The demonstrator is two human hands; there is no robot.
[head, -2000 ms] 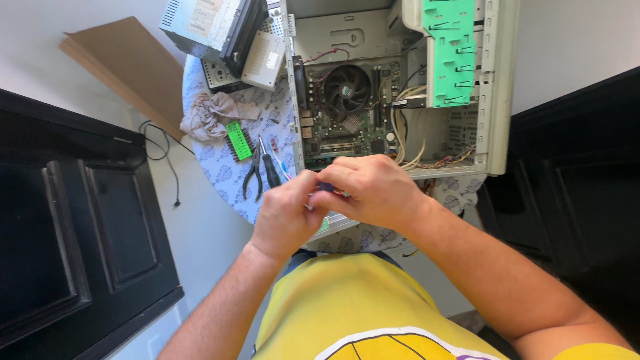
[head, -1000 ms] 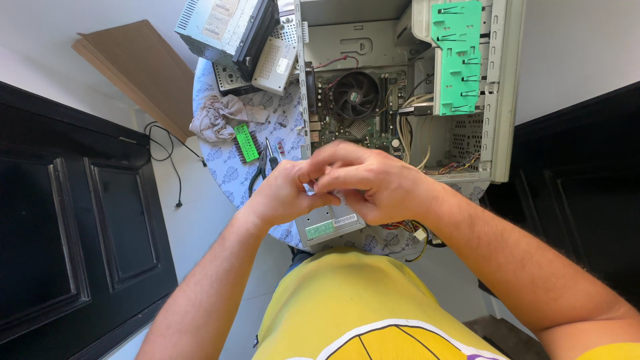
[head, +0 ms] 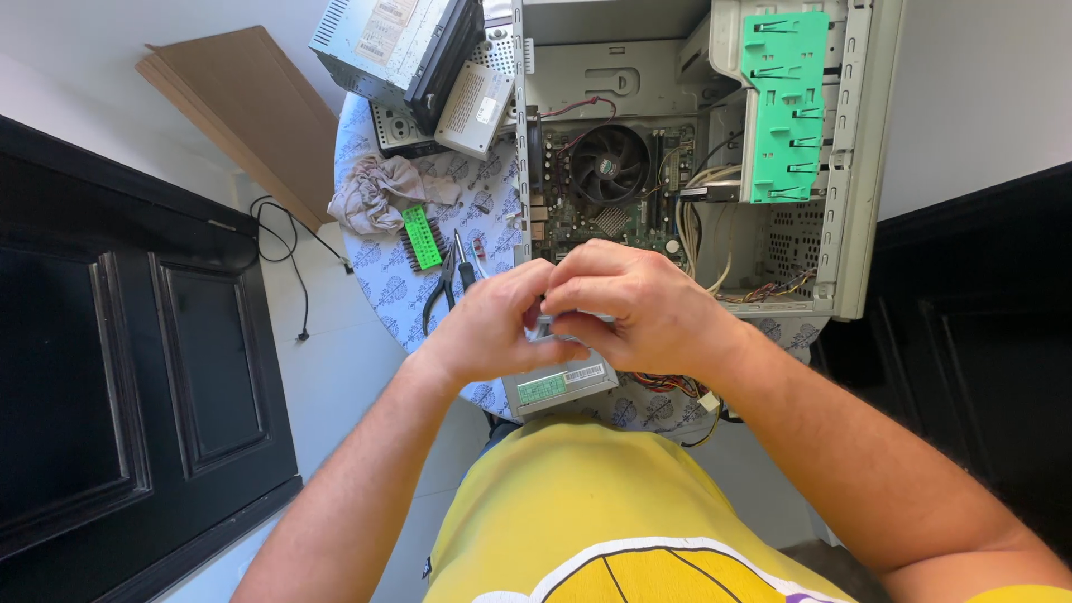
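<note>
My left hand and my right hand meet over a grey metal box with labels, likely a power supply or drive, at the table's front edge. Between their fingers is a small grey metal piece, mostly hidden; both hands seem to grip it. Beyond them lies an open computer case with a black CPU cooler fan on its motherboard. Left of my hands are black-handled pliers, a screwdriver and a green bit holder with dark bits.
Metal-cased drives are stacked at the back left, beside a crumpled cloth. A green plastic drive bracket sits in the case. Bundled wires hang near the table's front edge. A black cable lies on the floor.
My fingers have shifted around the small piece, and both hands remain close together. More of the labelled metal box shows below my hands than two seconds ago.
</note>
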